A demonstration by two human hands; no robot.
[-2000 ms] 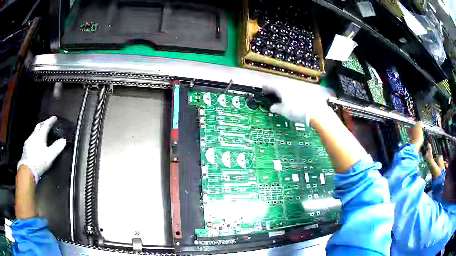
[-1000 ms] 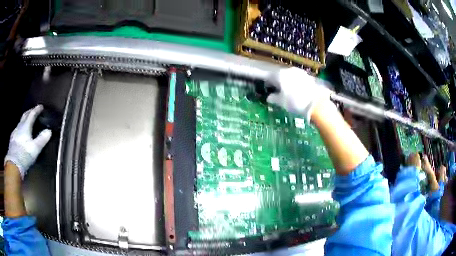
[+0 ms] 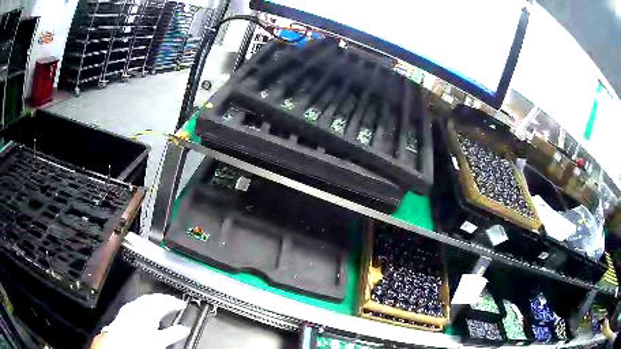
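Note:
My left hand (image 3: 146,322), white-gloved, is low at the left, cut off by the bottom edge, over the conveyor beside the ridged cross shaft (image 3: 199,326). Its thumb and fingers are apart, with a dark area between them; I cannot tell whether it holds a piece. My right hand is out of the picture. Only a thin strip of the green circuit board (image 3: 339,343) shows at the bottom edge. A brown cardboard box (image 3: 402,319) of dark capacitors stands behind the conveyor rail (image 3: 225,300).
A black foam tray (image 3: 255,245) with a small green-orange board lies on the lower shelf. Stacked foam trays (image 3: 299,153) and another capacitor box (image 3: 530,217) are above. Stacked slotted pallets (image 3: 61,218) stand left. Component bins (image 3: 485,328) and a white tag card (image 3: 470,289) are lower right.
The view has tilted up, so shelves and the room now show and most of the board has dropped out of view. My right hand has left the picture; my left hand shows at the bottom edge.

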